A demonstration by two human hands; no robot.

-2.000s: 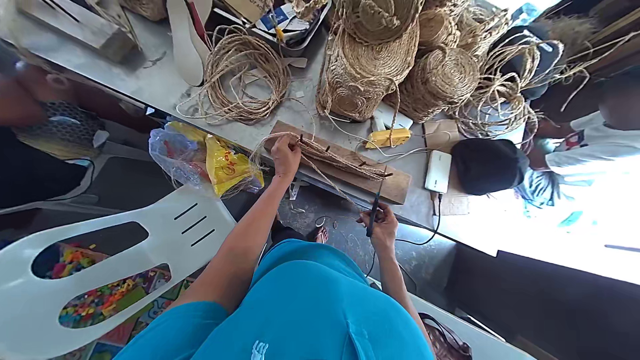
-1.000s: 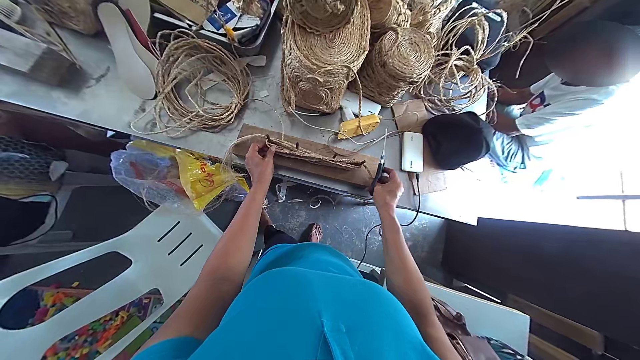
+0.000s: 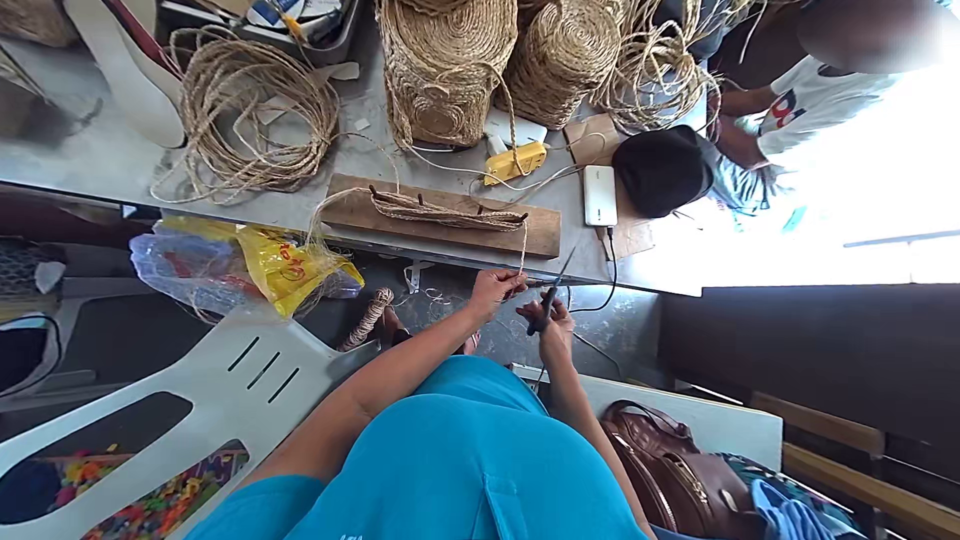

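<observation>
A wooden board point(image 3: 450, 238) with several upright nails lies along the table's front edge, and natural-fibre cord point(image 3: 442, 213) is looped around the nails. From the rightmost nail a strand runs down to my left hand point(image 3: 495, 292), which pinches it just off the table edge. My right hand point(image 3: 553, 319) holds dark-handled scissors point(image 3: 547, 304), their blades pointing up and to the right, close to my left hand. A loose strand leaves the board's left end toward a yellow plastic bag point(image 3: 289, 270).
Coiled rope point(image 3: 251, 120), woven fibre baskets point(image 3: 450, 67), a yellow adapter point(image 3: 515, 163), a white power bank point(image 3: 600, 196) and a black cap point(image 3: 664, 171) are on the table point(image 3: 97, 161). A white plastic chair point(image 3: 225, 382) stands at left. Another person point(image 3: 817, 105) is at right.
My left hand has left the cord at the board's left end and moved right, to the strand below its right end. My right hand and the scissors have moved below the board, nearer my left hand.
</observation>
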